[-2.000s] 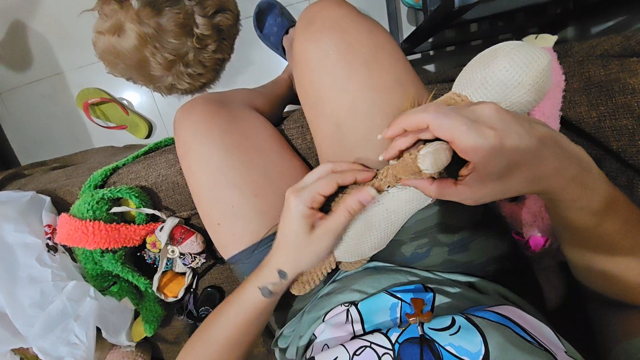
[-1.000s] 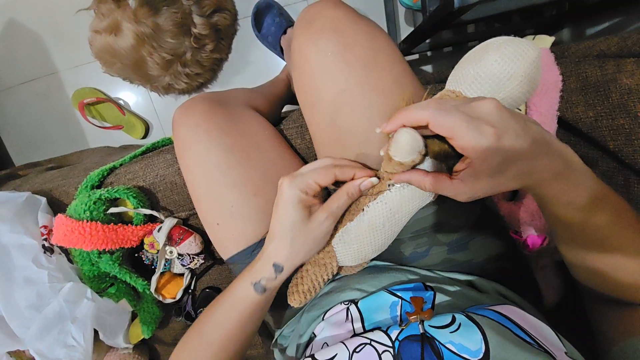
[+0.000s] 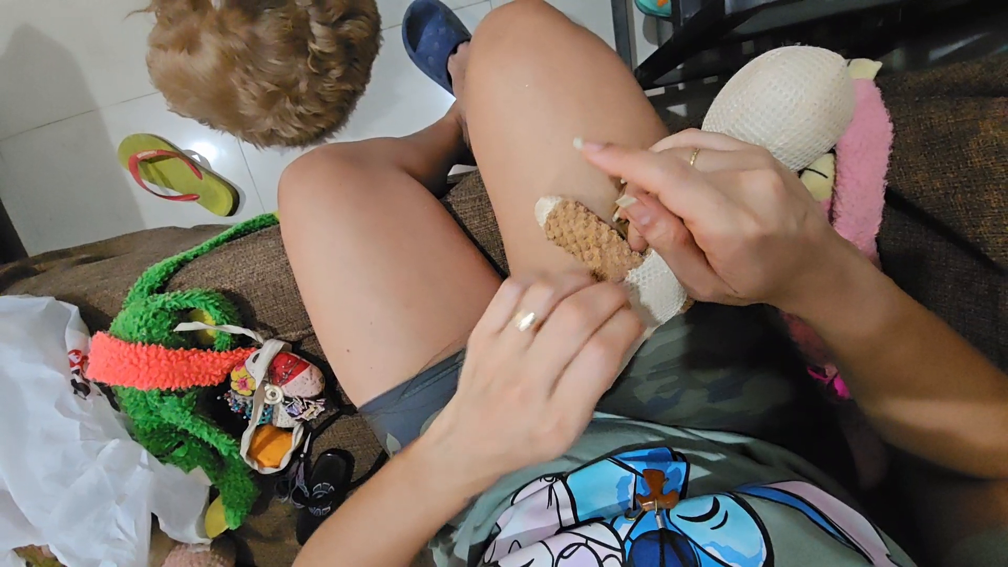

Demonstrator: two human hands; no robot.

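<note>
A crocheted stuffed toy in brown and cream yarn lies across my lap. Its brown limb (image 3: 591, 240) with a cream tip points up and left, over my thigh. My left hand (image 3: 551, 358), a ring on one finger, is at the lower side of the toy; its fingertips are hidden behind the knuckles. My right hand (image 3: 709, 213) is on the toy's upper side, index finger stretched out, thumb and other fingers bent near the brown yarn. Beyond it shows a large cream rounded part (image 3: 781, 106). Whether a needle is held cannot be told.
A pink plush toy (image 3: 865, 157) lies at the right on the brown sofa (image 3: 945, 189). To the left are a green and orange plush toy (image 3: 169, 362), a small pouch of pins and trinkets (image 3: 276, 394) and a white plastic bag (image 3: 71, 449). A furry brown animal (image 3: 268, 67) is on the floor.
The brown limb with the cream tip, earlier between my hands, now points up and left. My left hand has turned with its back to the view, and my right index finger has stretched out.
</note>
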